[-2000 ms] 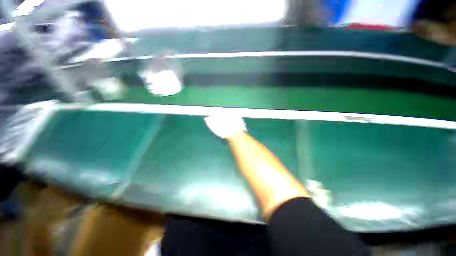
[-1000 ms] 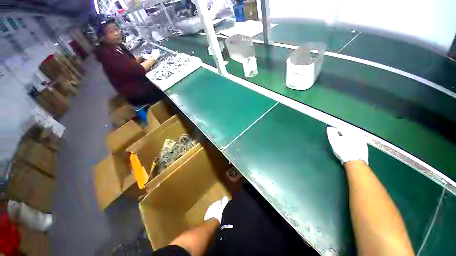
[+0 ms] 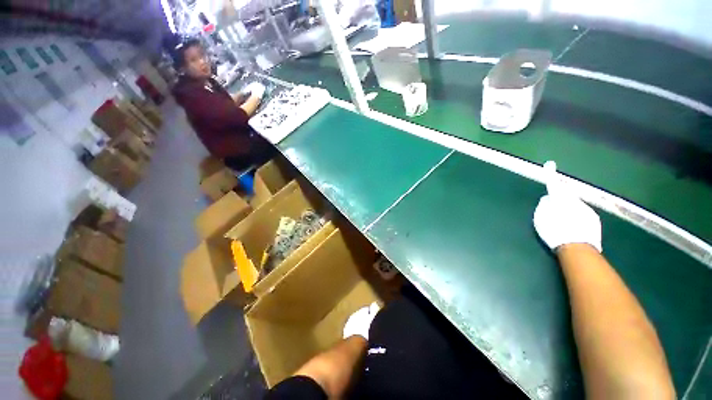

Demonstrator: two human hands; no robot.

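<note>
My right hand (image 3: 568,219), in a white glove, is over the green workbench top (image 3: 421,215) beside the white edge rail, a finger reaching to the rail; no part shows in it. My left hand (image 3: 361,321), also gloved, is low over the open brown carton (image 3: 300,326) beside my legs; its fingers are partly hidden and I cannot tell if it holds anything. A white, translucent-looking plastic housing (image 3: 507,108) stands on the green conveyor belt. Another housing (image 3: 396,70) stands further left, with a small white part (image 3: 415,99) at its front.
A neighbouring carton holds grey-green components (image 3: 293,238) and has an orange-yellow flap (image 3: 243,266). A seated person (image 3: 215,113) is at the bench's far left, beside a white tray of small parts (image 3: 293,112). A metal post (image 3: 341,55) stands at the rail. Stacked cartons (image 3: 90,258) are at left.
Since one second ago the view has shifted slightly, and the housings appear further right. My right hand's finger now points to the rail. My left hand remains low at the carton.
</note>
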